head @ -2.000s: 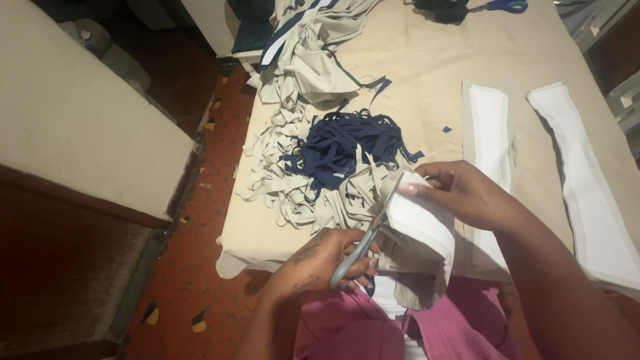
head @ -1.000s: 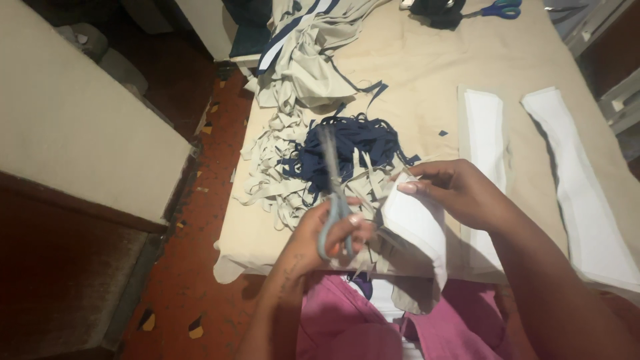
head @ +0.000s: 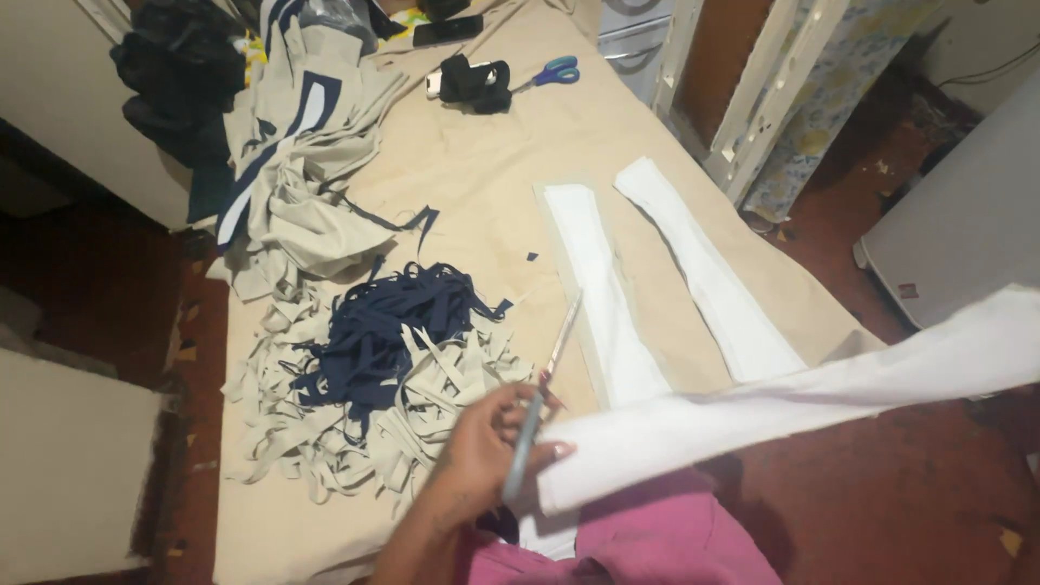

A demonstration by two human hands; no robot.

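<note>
My left hand (head: pixel 491 443) holds a pair of grey-handled scissors (head: pixel 526 435), their blades pointing up and away. Its thumb is at the near left end of a long white fabric strip (head: pixel 699 422), which stretches across to the right edge of the view. My right hand is not in view. Beyond the strip, a white piece on beige fabric (head: pixel 600 284) and a second white piece (head: pixel 707 268) lie on the cloth-covered table. Beige fabric offcuts (head: pixel 325 455) and a heap of navy offcuts (head: pixel 390 333) lie left of my left hand.
Crumpled beige fabric (head: pixel 317 203) with a navy and white strip (head: pixel 305 122) lies at the far left. Farther back are blue-handled scissors (head: pixel 557 71), a black cloth item (head: pixel 475 85) and a dark phone (head: pixel 448 31). A pale cabinet (head: pixel 967 187) stands at right.
The white piece, bunched between both hands before, is now stretched out to the right. My right hand has left the view. The view has shifted, showing more of the table's far end.
</note>
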